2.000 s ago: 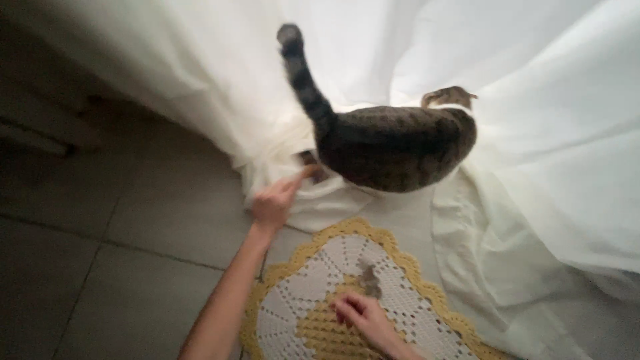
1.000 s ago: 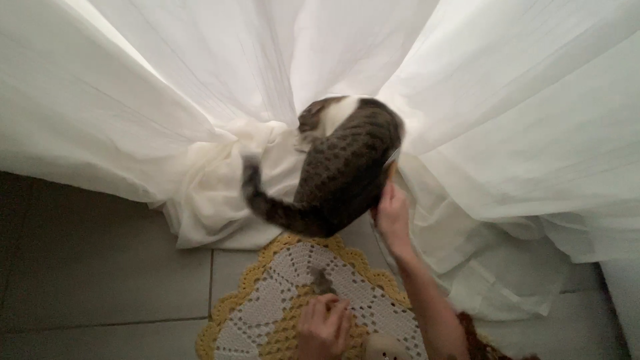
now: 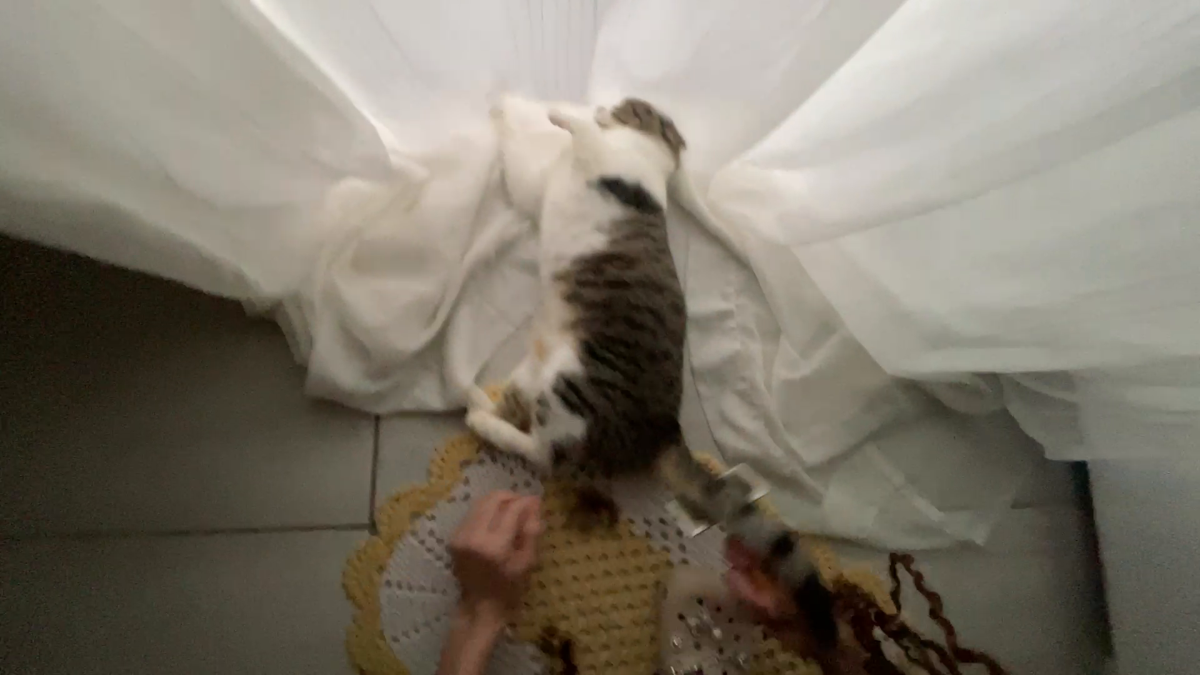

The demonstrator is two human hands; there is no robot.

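Observation:
A tabby-and-white cat lies stretched on its side, its head on the bunched curtain and its hindquarters at the edge of a yellow-and-white crocheted rug. My left hand is over the rug just below the cat's hind legs, fingers curled; whether it holds anything is hidden. A small dark tuft lies to its right. Partly behind the cat's striped tail, my right hand is blurred, close to a pale-edged flat object that looks like a brush; its grip on it is not clear.
White sheer curtains hang on both sides and gather on the floor around the cat. Grey floor tiles show at the left. Curly brown strands hang at the lower right, beside the rug.
The cat, on its feet two seconds ago and curled over one second ago, now lies stretched out. Its tail has swung from left to right. My right hand has drawn back from its side toward the rug.

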